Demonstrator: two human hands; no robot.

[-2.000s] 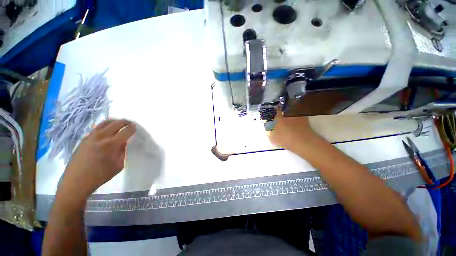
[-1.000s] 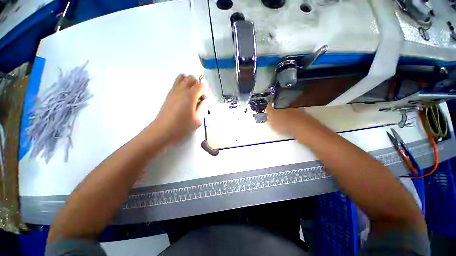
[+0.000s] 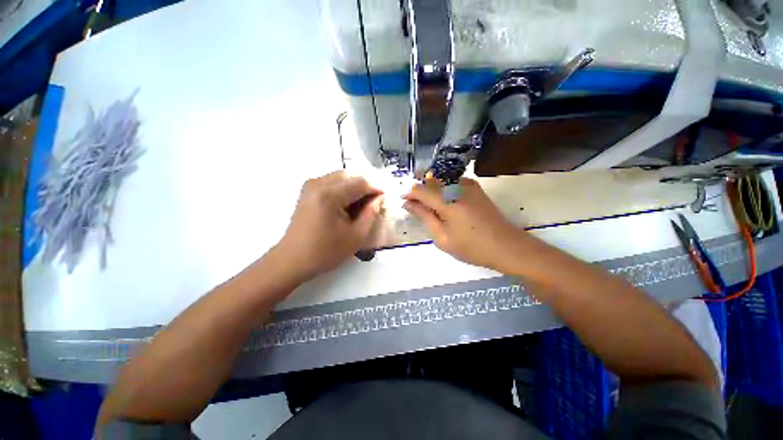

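The white sewing machine [image 3: 532,34] with a blue stripe stands at the upper right. My left hand [image 3: 330,219] is left of the lit presser foot area [image 3: 397,176], its thumb and fingertips close together. My right hand [image 3: 464,219] is just right of it, fingertips pointing left toward my left hand's. Glare and my fingers hide whether a cord piece is held. A heap of pale lilac-grey cord pieces [image 3: 88,176] lies on the white table at the left.
Snips [image 3: 700,256] with dark blades and an orange cord lie at the right. A yellow-green ring [image 3: 754,204] is behind them. White tape [image 3: 678,116] hangs over the machine arm. A grey ruled band [image 3: 403,320] runs along the table's front edge. Blue crates [image 3: 573,387] are below.
My left hand has moved from beside the cord heap to the presser foot area. My right hand has shifted left from beside the foot, and its fingertips now come near my left hand's.
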